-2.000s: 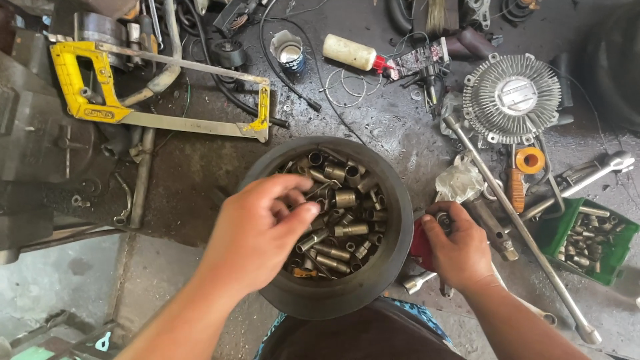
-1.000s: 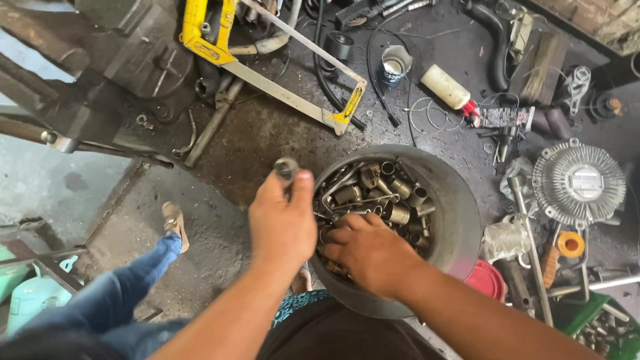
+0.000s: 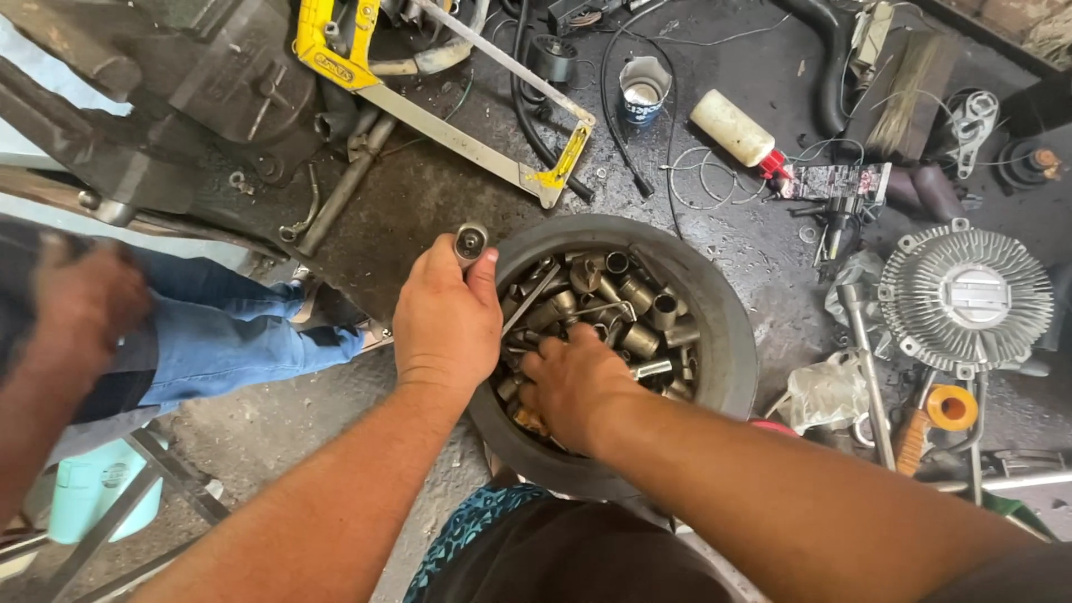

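Observation:
My left hand (image 3: 446,314) is closed around a metal tool with a round head (image 3: 471,240), which looks like a ratchet; its handle is hidden in my fist. The head points up above my thumb, left of a round dark tub (image 3: 729,335). Inside the tub lie many loose metal sockets (image 3: 641,342) and a bent thin rod (image 3: 615,308). My right hand (image 3: 574,385) reaches into the tub, its fingers down among the sockets at the left-centre. The fingertips are partly hidden, so whether they grip anything does not show.
A yellow hacksaw (image 3: 452,134) lies beyond the tub. Behind are a small can (image 3: 643,90) and a squeeze bottle with red cap (image 3: 733,130). At right are a finned fan clutch (image 3: 967,297), a long metal bar (image 3: 868,377) and orange tape (image 3: 951,408). Another person (image 3: 226,335) stands at left.
My left hand has left the tub, where it was two seconds ago, and now holds the round-headed tool. My right hand has moved from beside the tub into it. The other person has come further into view.

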